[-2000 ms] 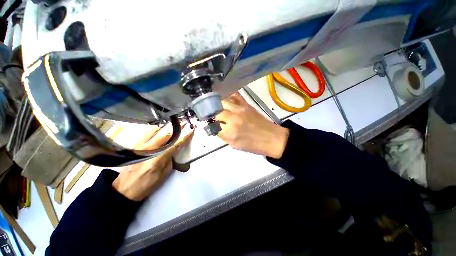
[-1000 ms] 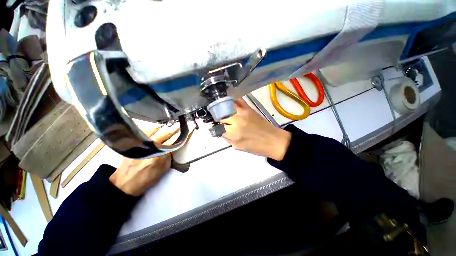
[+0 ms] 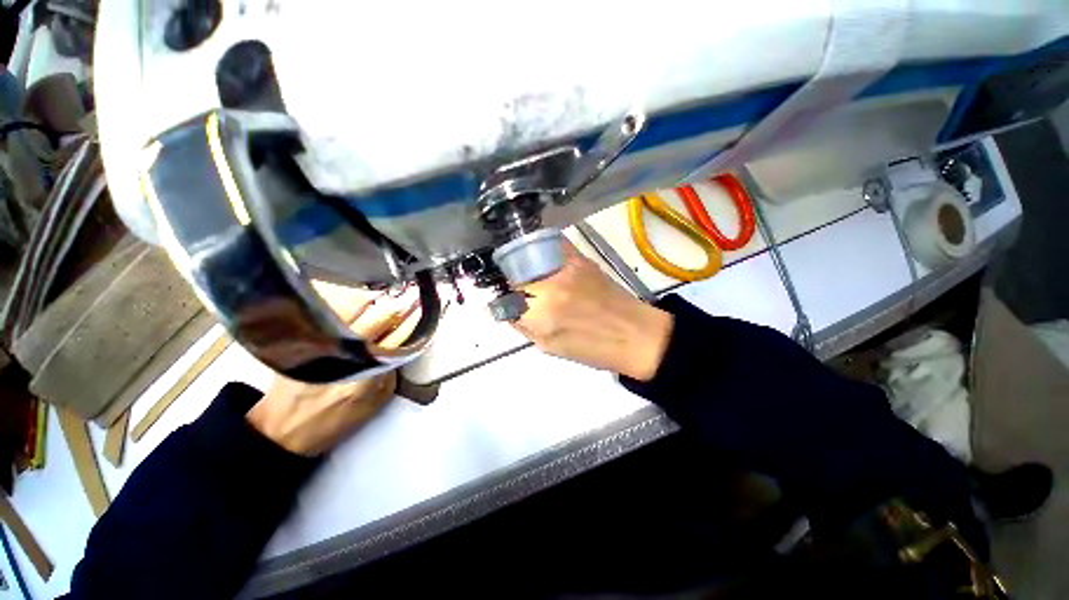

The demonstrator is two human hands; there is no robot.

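Note:
The large white sewing machine head (image 3: 469, 82) with a blue stripe spans the top. My left hand (image 3: 326, 399) lies on the white table at the machine's left end, its fingers partly behind the shiny metal guard (image 3: 235, 258). My right hand (image 3: 600, 314) is on the other side of the needle area, its fingertips hidden behind the grey tension dial (image 3: 530, 256). Whether either hand holds cloth cannot be seen. A small dark rounded piece (image 3: 419, 391) lies beside my left hand.
Scissors with yellow and red handle loops (image 3: 678, 239) lie right of my right hand. A white roll (image 3: 941, 229) stands at the table's right end. Stacked grey-brown pieces (image 3: 111, 334) and tan narrow strips (image 3: 82, 455) lie at left. A grey-green cord (image 3: 783, 275) crosses the table.
The camera view has shifted, so the machine head appears further right than two seconds ago. My left hand has drawn back slightly from the needle area. My right hand stays behind the dial.

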